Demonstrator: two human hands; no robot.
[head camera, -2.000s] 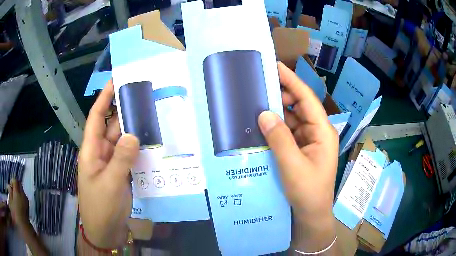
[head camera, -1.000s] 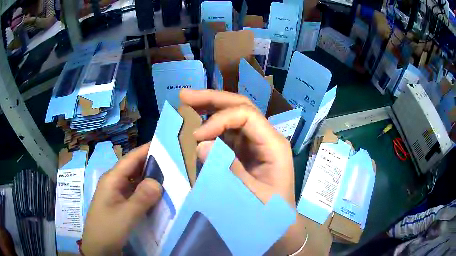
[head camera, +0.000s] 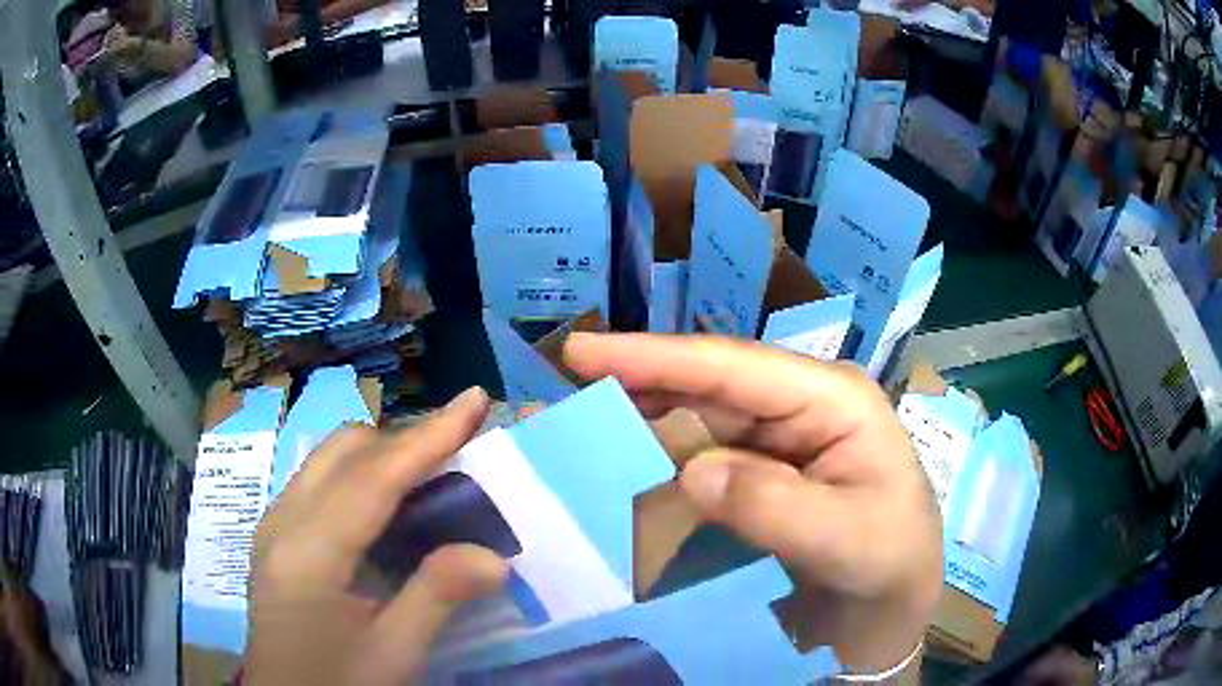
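A light blue and white carton (head camera: 576, 523) with dark cylinder pictures is held low in front of me, its flap end towards the far side and brown inside showing. My left hand (head camera: 369, 536) grips its left side, thumb on the printed panel. My right hand (head camera: 818, 496) is at the flap end on the right, thumb and fingers apart around a brown flap; whether it grips the flap is unclear. The carton's lower part is cut off by the picture's bottom edge.
Open cartons (head camera: 543, 255) stand behind the hands. Flat blanks are stacked at the left (head camera: 288, 221), lower left (head camera: 231, 536) and right (head camera: 992, 503). A vented machine (head camera: 1159, 362) and red-handled tool (head camera: 1104, 418) are at the right. Dark slim parts (head camera: 114, 536) lie far left.
The carton has gone from being held up facing me to lower and tilted, its flap end opened. My right hand has moved from its front panel to the flap end, lately shifting right.
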